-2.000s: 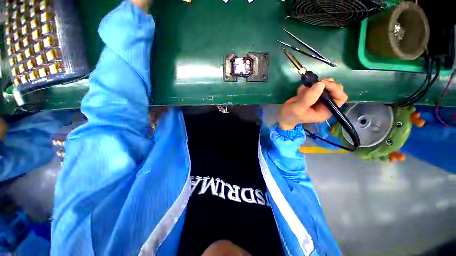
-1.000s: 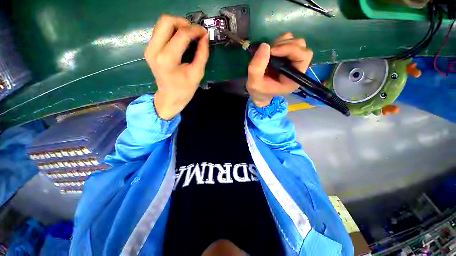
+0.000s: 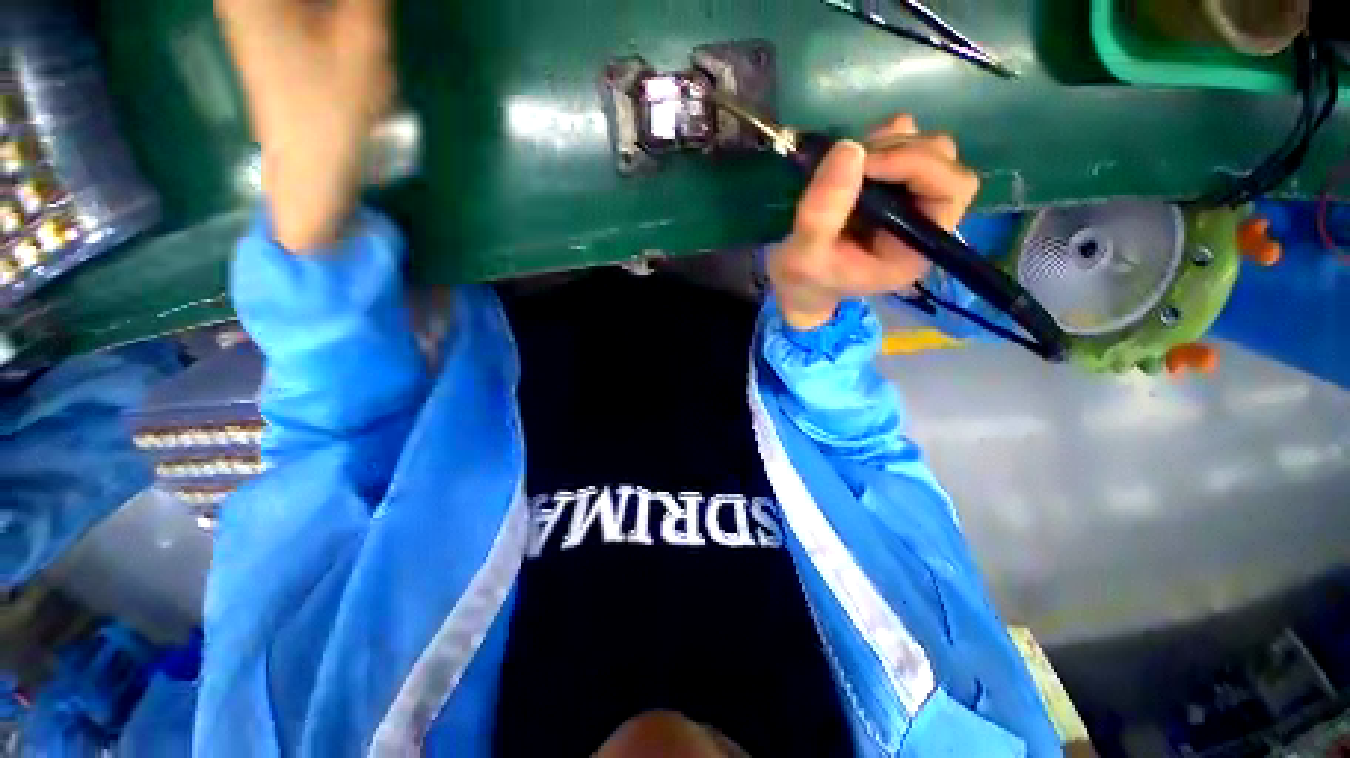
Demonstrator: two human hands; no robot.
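Note:
The soldering fixture (image 3: 748, 82) lies on the green bench, with a small silvery-white module (image 3: 677, 110) seated in it. My right hand (image 3: 874, 215) holds the black soldering iron (image 3: 925, 234) like a pen; its metal tip points left and is at the right side of the module. Whether the tip touches it I cannot tell. My left hand (image 3: 314, 111) is blurred and partly cut off by the top edge, away to the left of the fixture. Its fingers and anything in them are not visible.
Tweezers (image 3: 948, 33) lie beyond the iron. A green basket (image 3: 1118, 52) with a brown tub (image 3: 1258, 18) is at top right, cables beside it. A small fan (image 3: 1103, 267) is at the bench edge. Module trays (image 3: 59, 178) stand at left, more (image 3: 200, 444) below the bench.
My left hand has moved from beside the module away to the upper left. The iron stays at the module. The view has shifted slightly, showing the fixture lower and further right.

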